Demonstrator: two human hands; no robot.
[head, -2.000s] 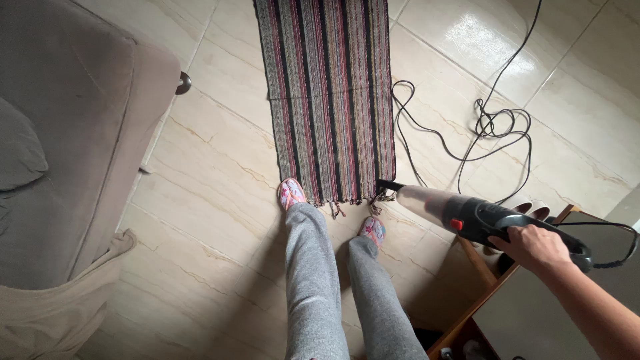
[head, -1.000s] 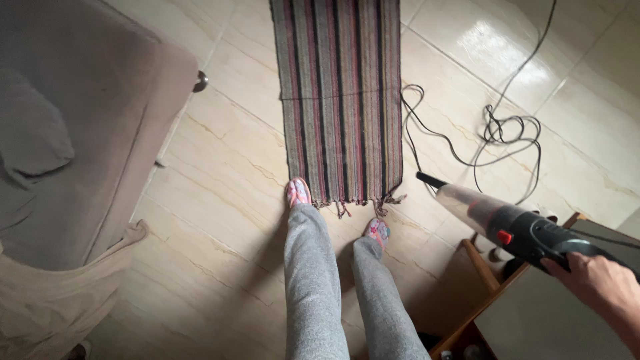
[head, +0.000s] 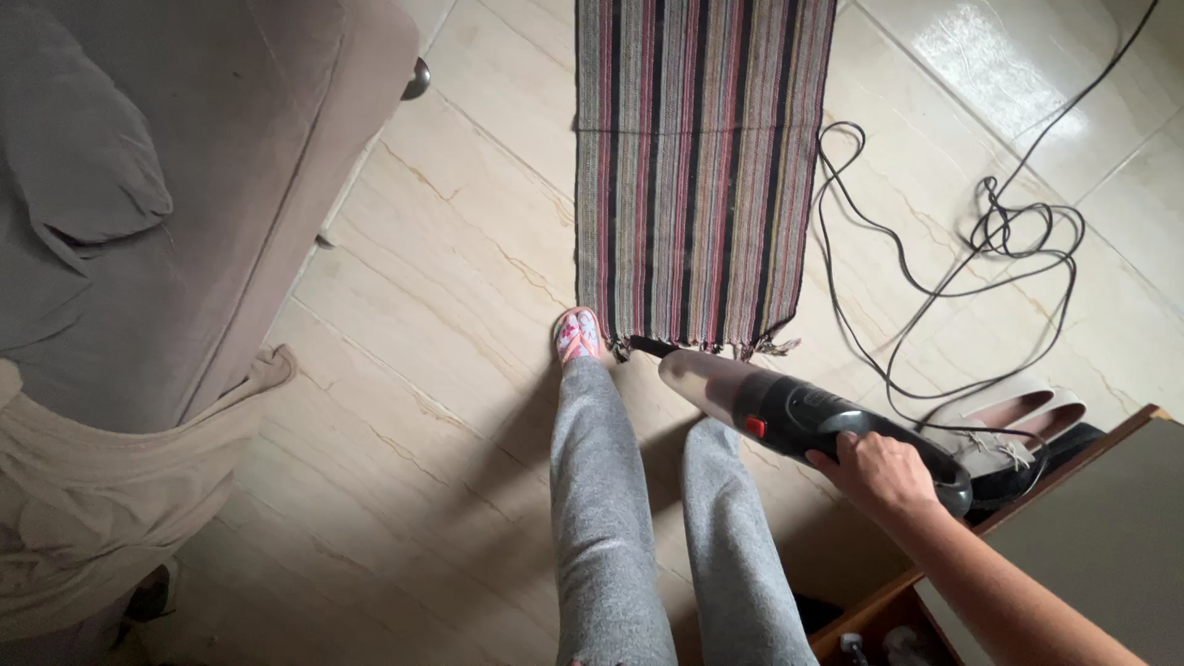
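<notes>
My right hand [head: 883, 472] grips the handle of a black handheld vacuum cleaner [head: 814, 416] with a clear dust cup and a red button. Its narrow black nozzle points left, its tip at the fringed near edge of a striped woven rug [head: 698, 185], close to my slippered foot. The floral slipper [head: 579, 335] is by the rug's near left corner. The vacuum's body hides my other foot. My left hand is not in view.
A black power cord [head: 925, 291] lies looped on the tiles right of the rug. White shoes [head: 990, 430] stand beside a wooden cabinet [head: 1091, 481] at right. A sofa [head: 277, 120] and a beige cloth [head: 111, 490] are at left.
My right hand has moved the vacuum left; its nozzle was off the rug's near right corner a second ago and is now by the near left part of the fringe.
</notes>
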